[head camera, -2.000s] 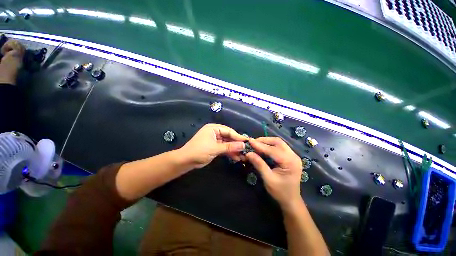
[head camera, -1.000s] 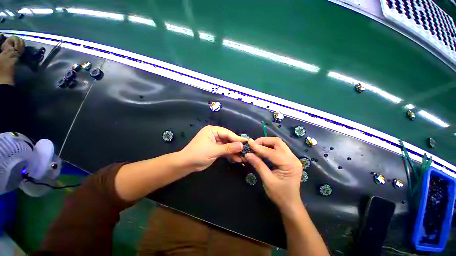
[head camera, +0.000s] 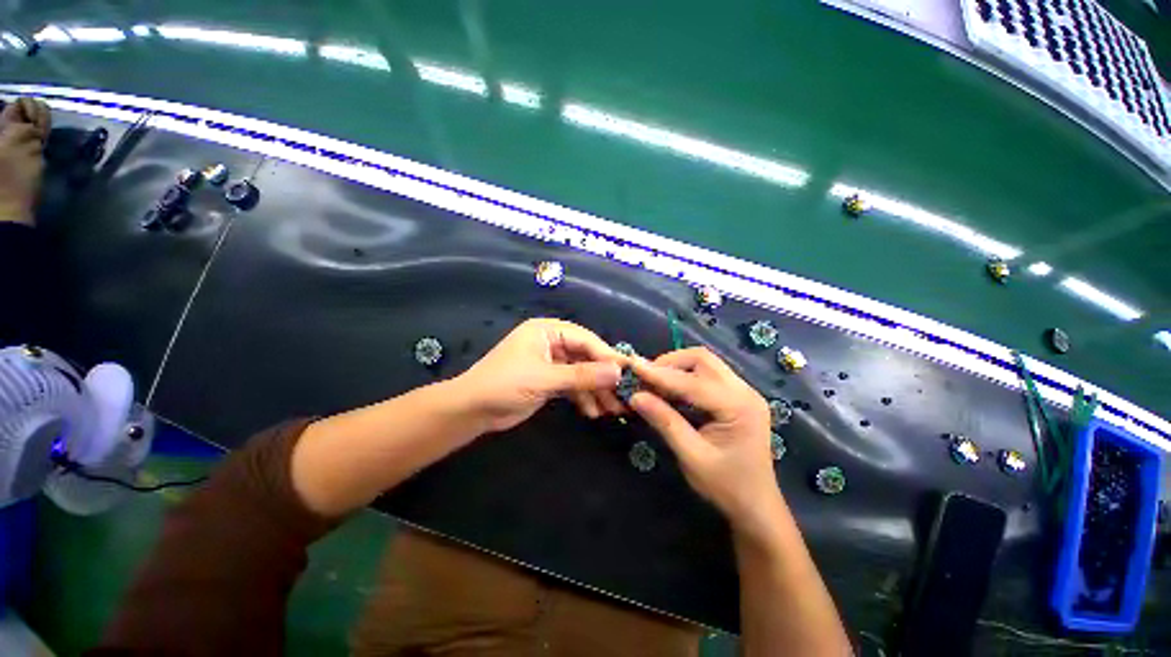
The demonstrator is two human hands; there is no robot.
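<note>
My left hand [head camera: 539,372] and my right hand [head camera: 706,417] meet over the black mat [head camera: 334,308]. Between their fingertips they hold one small round unit [head camera: 627,383], dark with a greenish face, mostly hidden by the fingers and thumbs. Any small fitting on it is too small to tell. Similar round units lie loose around the hands, one left of them [head camera: 428,350], one just below [head camera: 642,454] and several to the right, such as this one [head camera: 830,480]. Tiny black bits [head camera: 886,402] lie on the mat.
A green belt [head camera: 719,90] with a white rail carries spaced units beyond the mat. At right are green strips [head camera: 1038,417], a blue bin [head camera: 1063,552] of black bits and a black phone [head camera: 961,565]. At left are a fan [head camera: 77,411], dark units [head camera: 167,209] and another person's hand [head camera: 19,161].
The units on the belt have moved left. My hands stay together, and the held unit looks turned slightly between the fingertips. The whole view has shifted slightly.
</note>
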